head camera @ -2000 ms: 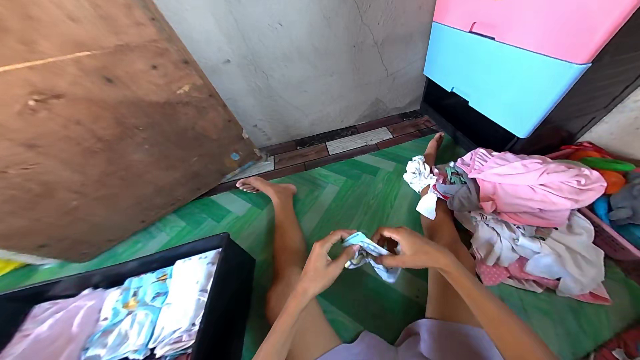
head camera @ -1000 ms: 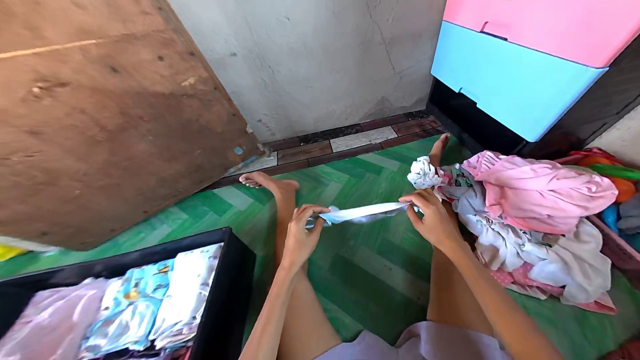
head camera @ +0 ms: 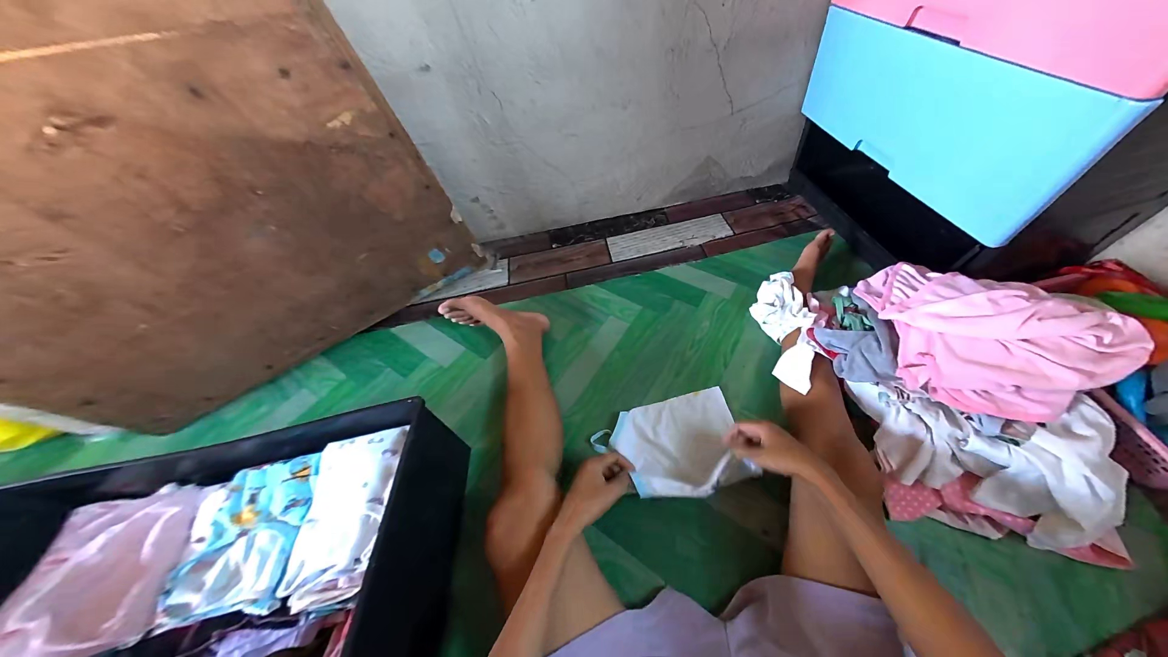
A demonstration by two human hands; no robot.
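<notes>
A small white cloth garment with light blue edging (head camera: pixel 673 442) lies spread on the green floor between my legs. My left hand (head camera: pixel 598 488) pinches its lower left edge near a small blue loop. At the garment's right side, my right hand (head camera: pixel 768 447) has its fingertips on a bunched edge. To the right, a heap of loose clothes with a pink garment on top (head camera: pixel 1013 342) rests beside and partly against my leg. A black drawer (head camera: pixel 433 493) at the lower left holds folded clothes (head camera: pixel 251 520) in rows.
A drawer unit with blue (head camera: pixel 967 119) and pink fronts stands at the upper right, with a dark opening beneath. A brown wooden panel (head camera: pixel 210 201) leans at the left near the grey wall (head camera: pixel 584 100). A pink basket (head camera: pixel 1136 438) sits behind the clothes heap.
The white cloth, earlier bunched and then stretched between both hands, now lies spread on the floor. My hands have moved lower, toward my body.
</notes>
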